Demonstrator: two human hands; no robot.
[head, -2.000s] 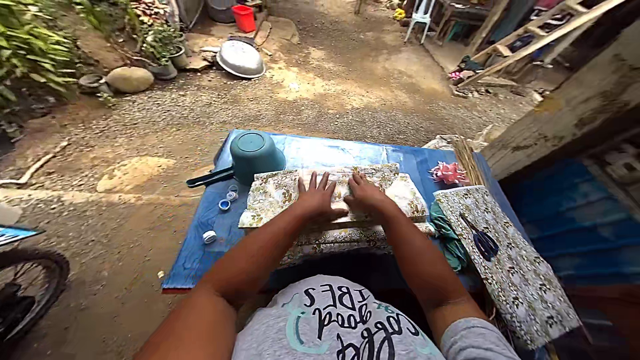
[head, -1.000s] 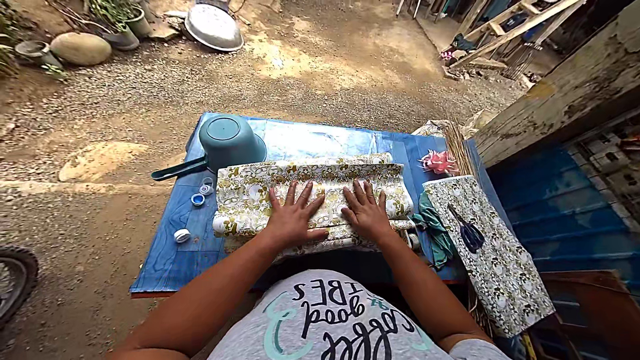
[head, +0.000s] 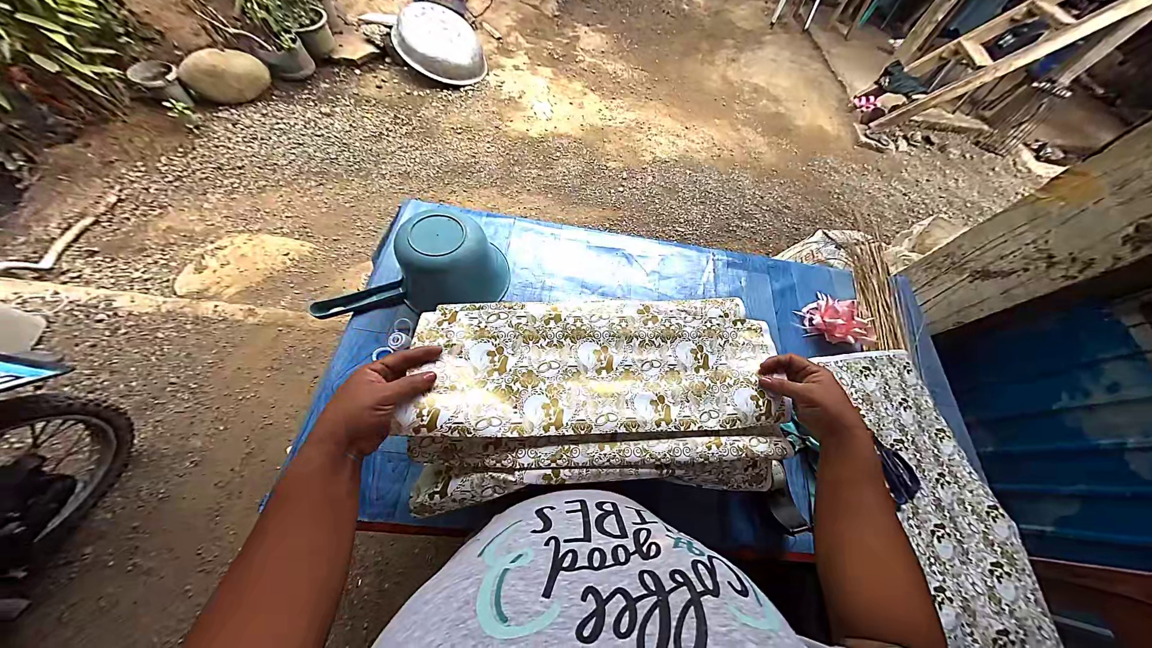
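A gold-and-white patterned sheet, folded in layers, lies across the near part of the blue table. My left hand pinches its left edge between thumb and fingers. At the opposite edge, my right hand grips the sheet the same way. More folds of the same material show beneath, toward my body. Dark-handled scissors, partly hidden by my right forearm, rest on another patterned piece at the right. Some teal cloth shows beside my right wrist.
An upturned teal plastic dipper stands at the table's back left, with small round items near it. A pink flower-like item and thin dry sticks lie at the right. A wooden beam borders that side; a motorcycle wheel is far left.
My hands have moved apart, from flat on top of the patterned material to its left and right edges, where they now hold it.
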